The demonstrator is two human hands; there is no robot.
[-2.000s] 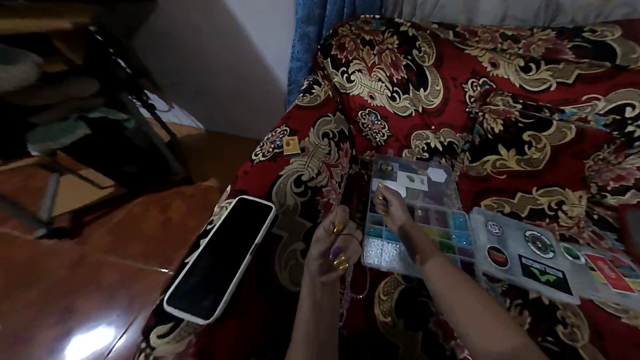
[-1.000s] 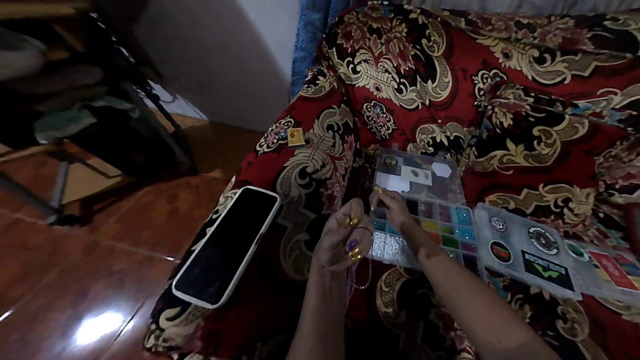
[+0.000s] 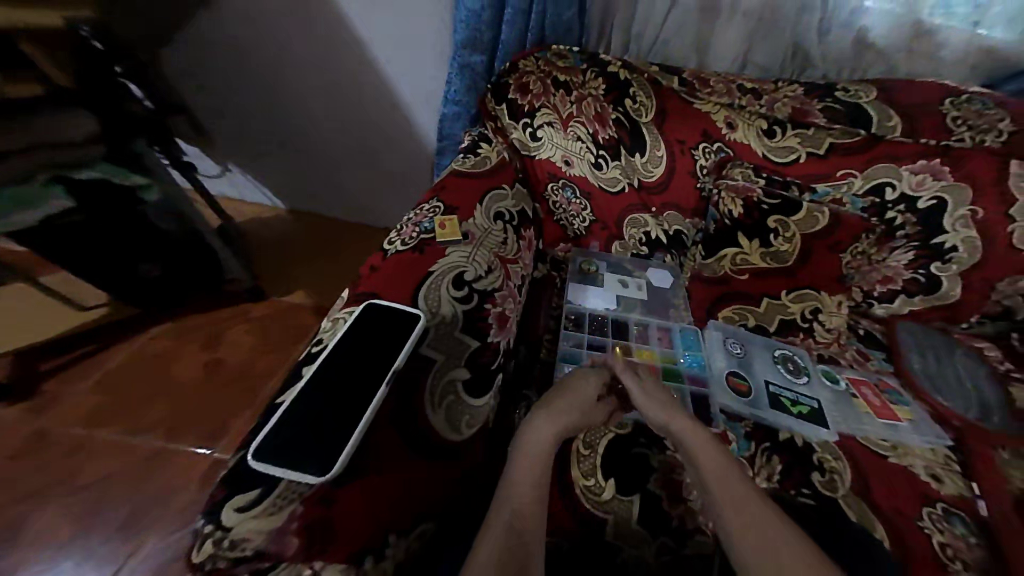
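My left hand (image 3: 572, 402) and my right hand (image 3: 644, 394) meet over the near edge of an open plastic compartment box (image 3: 686, 320). Its compartments hold beads of several colors. The left fingers are curled and mostly turned away; whether they hold something cannot be told. My right fingers point forward against the left hand, a gold-painted nail showing, and their tips are partly hidden. The box's clear lid (image 3: 632, 268), with white paper pieces on it, lies folded back on the sofa cover.
A smartphone (image 3: 340, 392) in a white case lies left on the patterned sofa cover (image 3: 480, 352). A small yellow box (image 3: 448, 229) sits farther back. Right of the beads is a clear case with stickers (image 3: 768, 376), beside another clear case (image 3: 888, 408). A dark oval object (image 3: 952, 376) is at right.
My right hand has come back from the box's compartments to my left hand. The left hand has turned and lowered, and the bead strand seen hanging below it earlier no longer shows.
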